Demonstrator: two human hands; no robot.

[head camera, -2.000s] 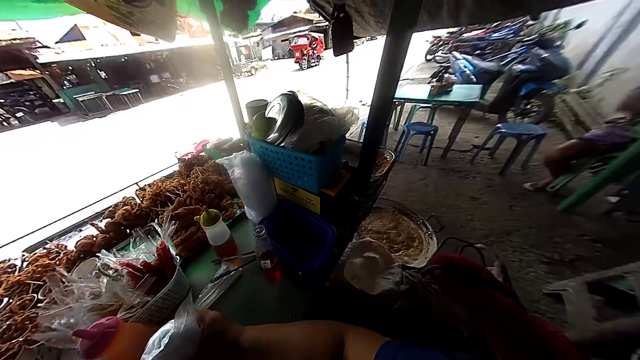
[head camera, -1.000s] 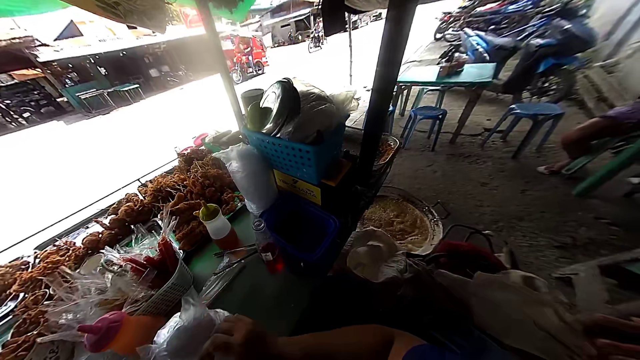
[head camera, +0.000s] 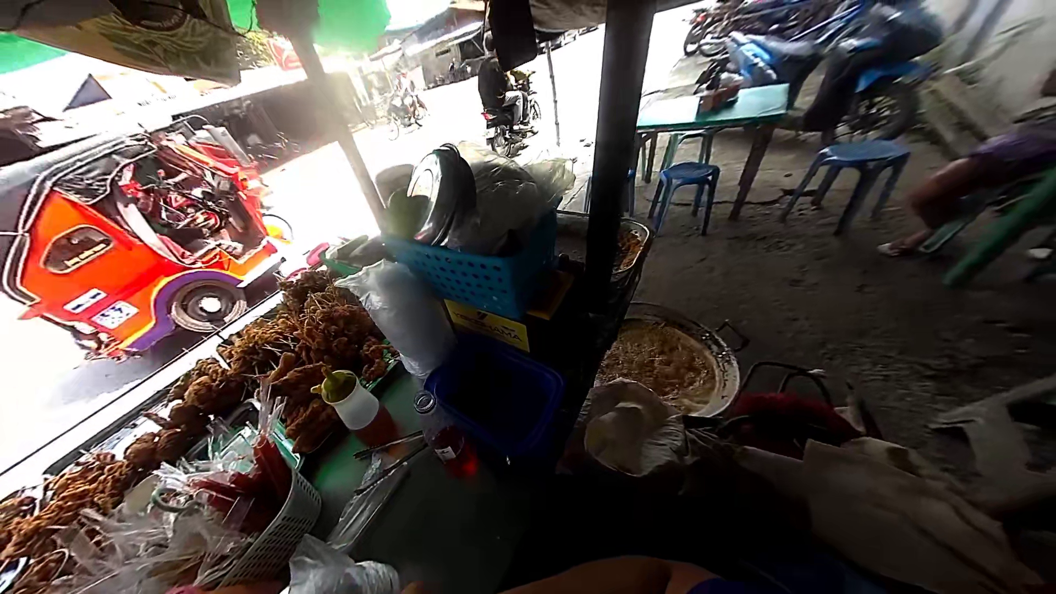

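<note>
At the bottom edge lies a bare forearm (head camera: 610,577), which looks like my right one. Only a sliver of my right hand (head camera: 415,587) shows, beside a clear plastic bag (head camera: 340,569); its fingers and grip are cut off. My left hand is not in view. On the green tabletop (head camera: 445,528) are metal tongs or sticks (head camera: 388,446), a sauce squeeze bottle (head camera: 363,412), a glass bottle with red liquid (head camera: 450,450) and a blue plastic basin (head camera: 495,396). A white basket (head camera: 280,528) holds bagged red food. Fried food (head camera: 305,330) is piled along the counter.
A wide pan (head camera: 660,363) of bubbling oil stands right of the dark post (head camera: 619,148). Brown paper (head camera: 899,511) lies at lower right. A blue basket (head camera: 470,268) holds bags. Beyond are stools (head camera: 866,157), a seated person (head camera: 949,190) and an orange tricycle (head camera: 124,247).
My right hand, seen at the plastic bag a second ago, is now mostly below the frame. An orange tricycle has come into view at left. More brown paper shows at lower right.
</note>
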